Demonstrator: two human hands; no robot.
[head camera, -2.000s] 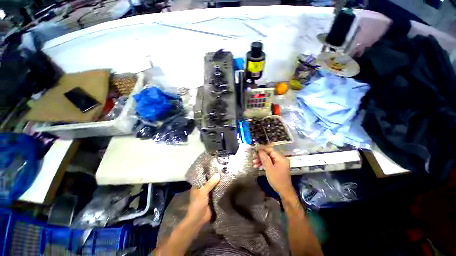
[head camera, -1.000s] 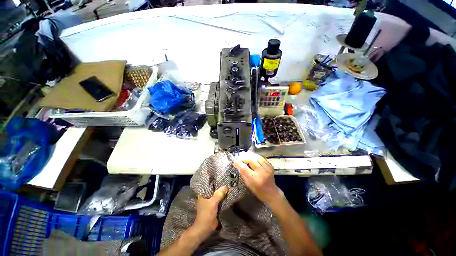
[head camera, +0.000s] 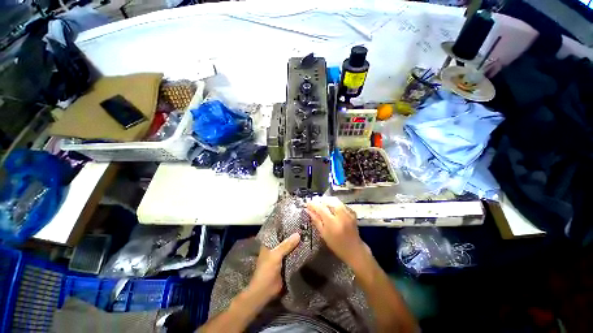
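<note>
The brown-grey garment hangs from the machine's front end over the table edge into my lap. The button-sewing machine points at me, and its clamp area is partly hidden by my fingers. My left hand holds the cloth below the machine head, thumb on top. My right hand is at the front end of the head, fingertips on the cloth; I cannot tell if a button is between them. The button tray, full of dark buttons, sits right of the machine with a blue strip between.
A black bottle and a small keypad box stand behind the tray. Light blue cloth and a thread stand are at right. A white basket and blue bag are at left, blue crates lower left.
My right hand has moved left from beside the tray's front to the cloth under the machine head. My left hand stays on the cloth, now slightly nearer the head. The view has shifted.
</note>
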